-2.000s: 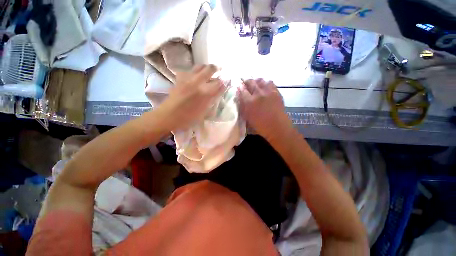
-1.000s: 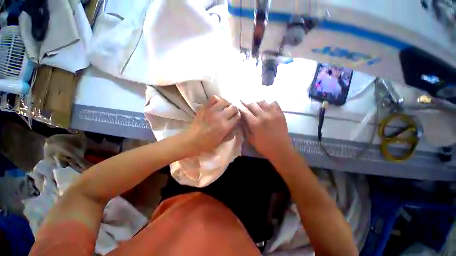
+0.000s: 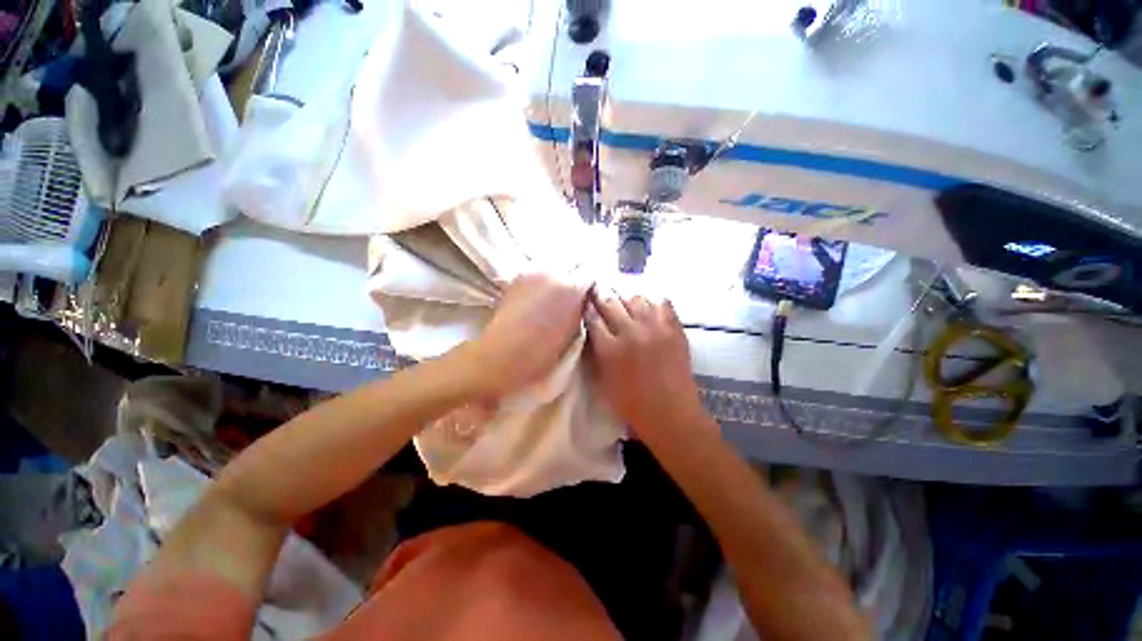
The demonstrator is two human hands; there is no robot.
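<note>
A cream garment piece (image 3: 514, 438) lies bunched at the table's front edge, partly hanging over it, and spreads back to the left of the machine. My left hand (image 3: 539, 328) is closed on the cloth. My right hand (image 3: 636, 351) grips the cloth's edge beside it, the fingertips of both hands almost touching. The white sewing machine (image 3: 802, 163) with a blue stripe stands behind. Its presser foot and needle area is washed out by bright light, just beyond my fingertips; the needle cannot be made out.
A smartphone (image 3: 797, 267) with a cable lies right of the needle area. A yellow ring-shaped thing (image 3: 979, 383) lies at the right. A white fan (image 3: 48, 188) and dark fabric (image 3: 110, 82) are at the left. Pale cloth (image 3: 144, 501) lies below at lower left.
The view has shifted, showing more of the machine head. The cloth below my hands hangs wider and flatter. Both hands stay on the cloth, close together.
</note>
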